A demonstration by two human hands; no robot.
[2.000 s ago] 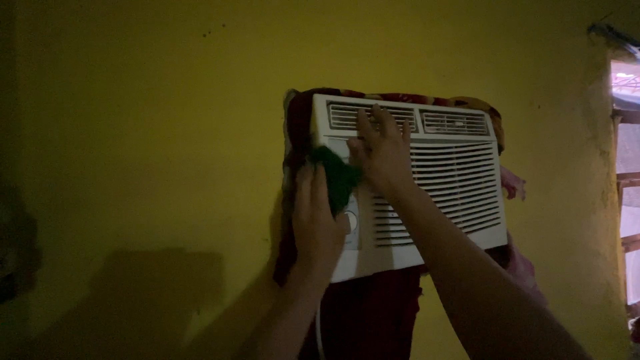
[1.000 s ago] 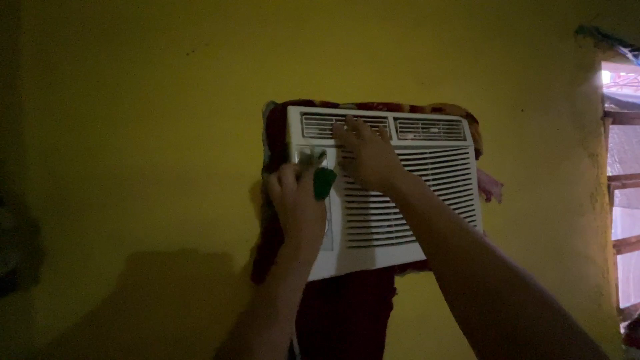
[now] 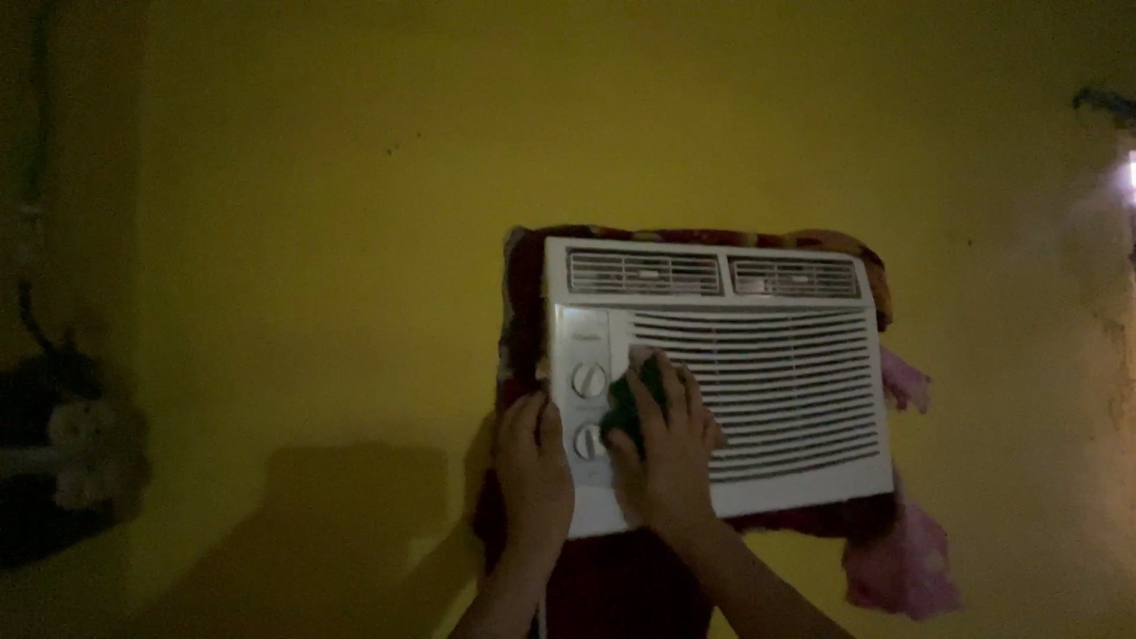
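Note:
A white window air conditioner is set in the wall, with louvred vents along its top and a slatted grille below. Two round control knobs show on the panel at its left. My right hand presses a green cloth or pad against the front, between the knobs and the grille. My left hand rests at the unit's left edge beside the lower knob, and no object shows in it.
Dark red patterned fabric is packed around the unit and hangs below it. Pink cloth sticks out at the right. The yellow wall surrounds everything. A dark object with pale, flower-like shapes is at the far left.
The green cloth has passed from my left hand to my right. My right hand has come down from the top vent, and my left has moved to the unit's side edge. The view has shifted left.

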